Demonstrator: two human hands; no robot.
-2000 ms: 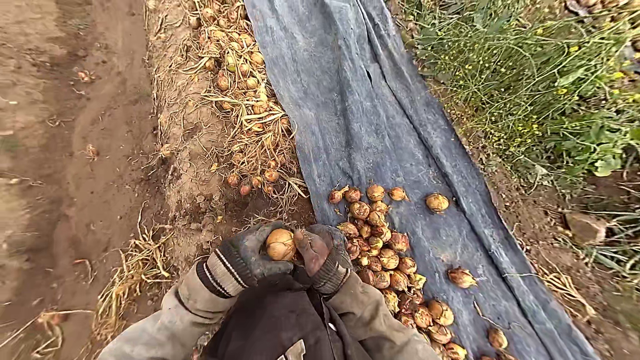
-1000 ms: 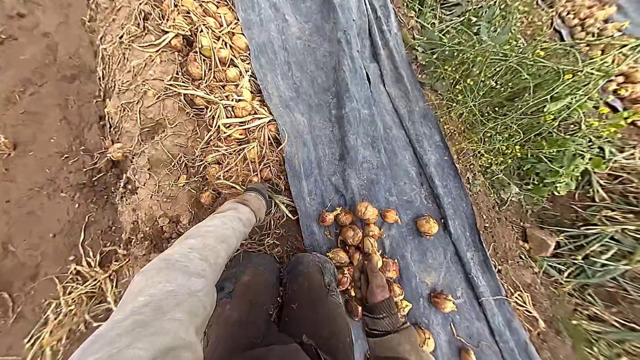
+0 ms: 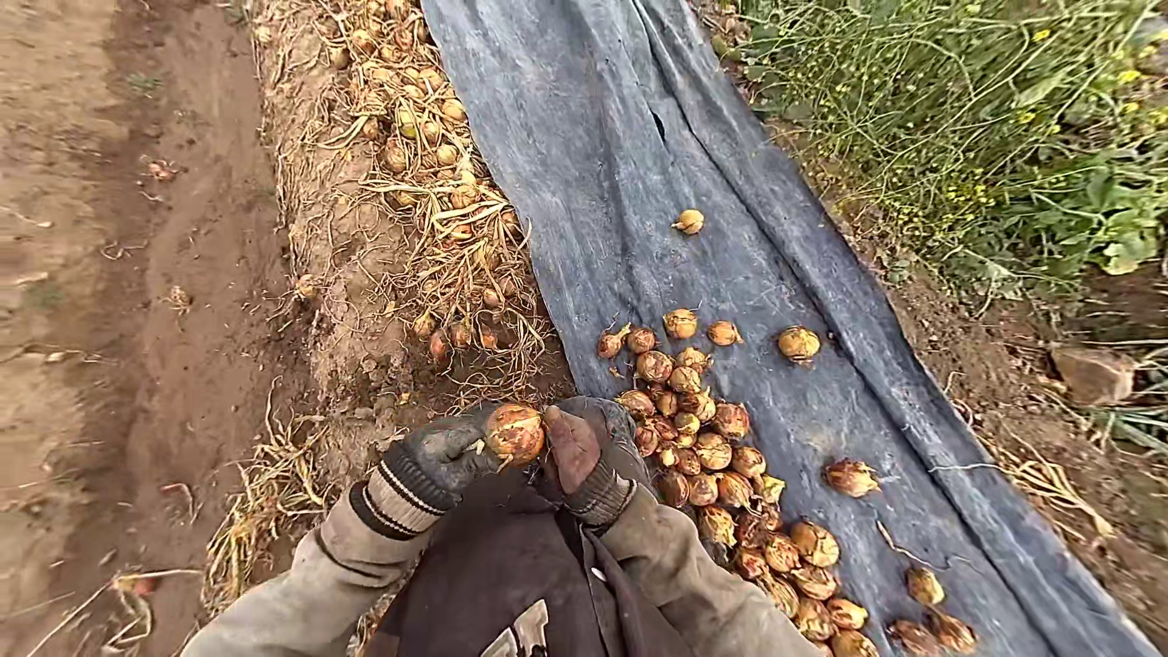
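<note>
Between my hands, in front of my lap, is an onion (image 3: pixel 515 433) with reddish-brown, partly peeled skin. My left hand (image 3: pixel 453 453), in a dirty glove with a striped cuff, grips it from the left. My right hand (image 3: pixel 579 449), also in a worn glove that leaves some fingers bare, has its fingertips against the onion's right side. Just right of my hands, a heap of onions (image 3: pixel 713 453) lies on a grey-blue fabric sheet (image 3: pixel 584 155). To the left, more onions with dry tops (image 3: pixel 456 201) lie along the soil bed.
A few single onions (image 3: pixel 798 345) lie apart on the sheet. Bare soil (image 3: pixel 201 301) runs along the left. Green weeds with yellow flowers (image 3: pixel 949 137) and a stone (image 3: pixel 1093 374) border the sheet on the right. Dry stalks (image 3: pixel 274 511) lie at lower left.
A second ago my left arm reached forward to the onions on the soil and my right hand was at the heap. Both hands are now together at my lap, around an onion.
</note>
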